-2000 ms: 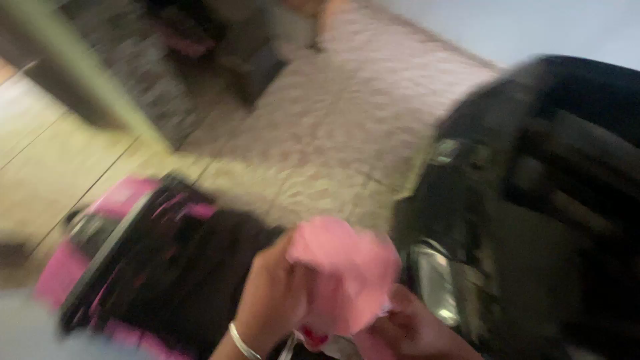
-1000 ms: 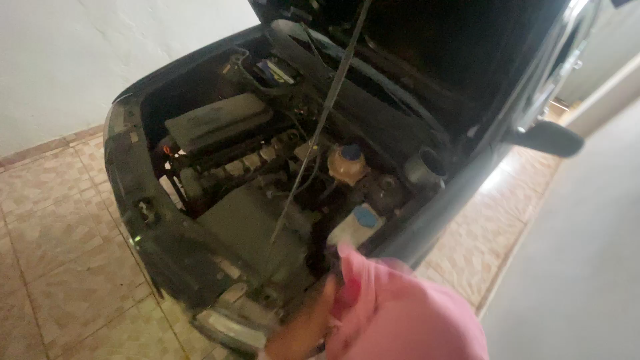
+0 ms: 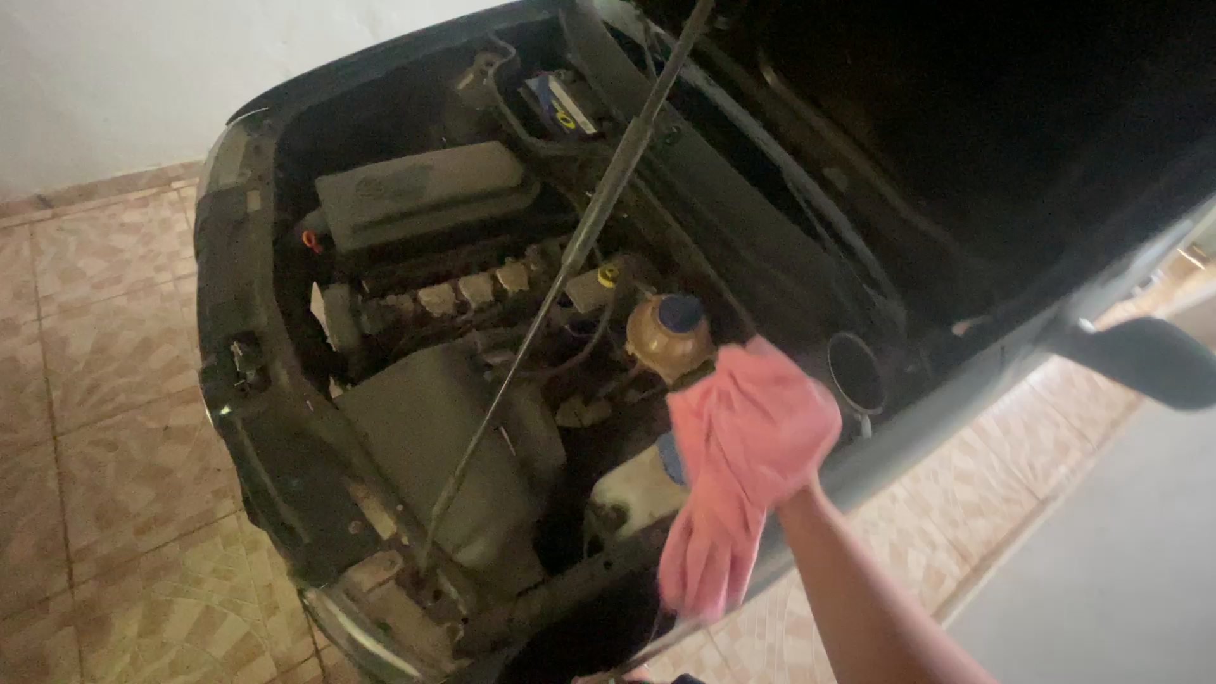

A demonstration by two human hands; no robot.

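A pink cloth (image 3: 750, 418) covers my right hand (image 3: 803, 499), which is shut on it over the near side of an open engine bay; part of the cloth hangs down. Just beyond is an amber coolant expansion tank (image 3: 665, 347) with a dark blue cap (image 3: 680, 312). Partly behind the cloth sits a whitish fluid reservoir (image 3: 632, 489) with a blue cap (image 3: 673, 458). At the bottom edge, a sliver of what looks like my left hand (image 3: 635, 674) shows near a thin strap or cord (image 3: 665, 646); its fingers are hidden.
A hood prop rod (image 3: 579, 237) slants across the bay beneath the raised hood (image 3: 997, 114). A battery (image 3: 562, 103) lies at the far side, beside the black engine cover (image 3: 427, 190). The side mirror (image 3: 1154, 361) juts out at right, above tiled floor (image 3: 123, 351).
The view has swung from the floor and a pink and black bag to the engine bay. The pink cloth has moved from the bay's near edge up beside the expansion tank.
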